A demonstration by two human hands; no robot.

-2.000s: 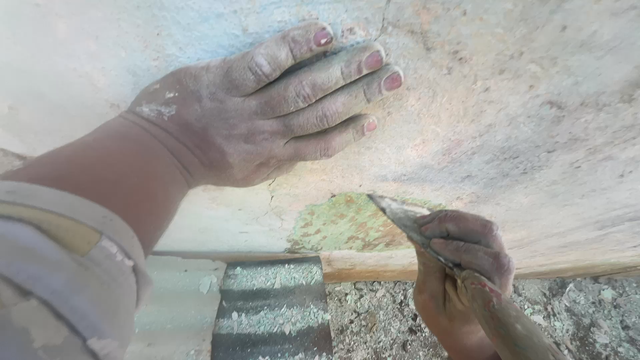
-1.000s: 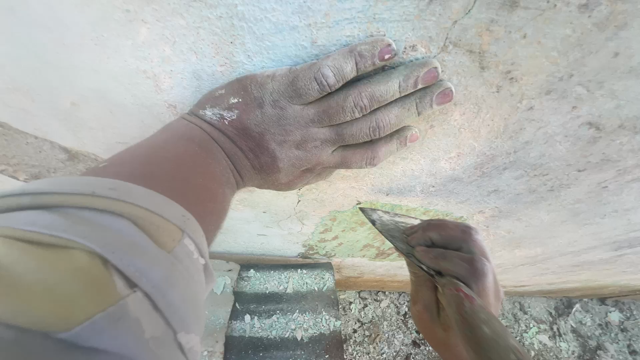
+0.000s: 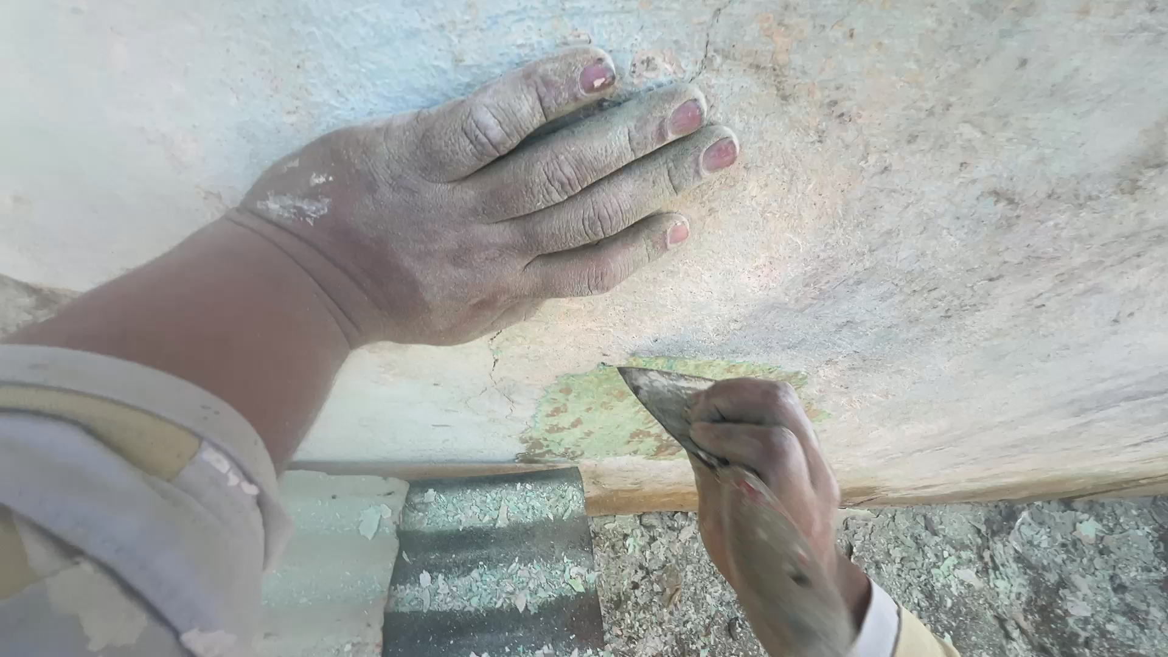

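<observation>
Dusty and spread flat, my left hand [image 3: 484, 196] rests on the faded painted wall [image 3: 958, 274], its fingers pointing right. Below and to its right, my right hand [image 3: 766, 465] grips a pointed metal scraper or trowel [image 3: 666, 397]. The blade's tip touches or nearly touches the wall at the upper edge of a green patch [image 3: 593, 415], where the top coat is gone. The tool's handle is mostly hidden in my fist.
Along the wall's foot runs a tan edge [image 3: 639, 488]. Below lie a dark corrugated sheet [image 3: 493, 547] and a paler sheet [image 3: 328, 557], both strewn with paint flakes. Rubble and flakes [image 3: 1004, 566] cover the ground at right. A thin crack [image 3: 707, 41] marks the wall above my fingers.
Both hands keep much the same pose, my left flat on the wall and my right around the tool. The view has shifted a little.
</observation>
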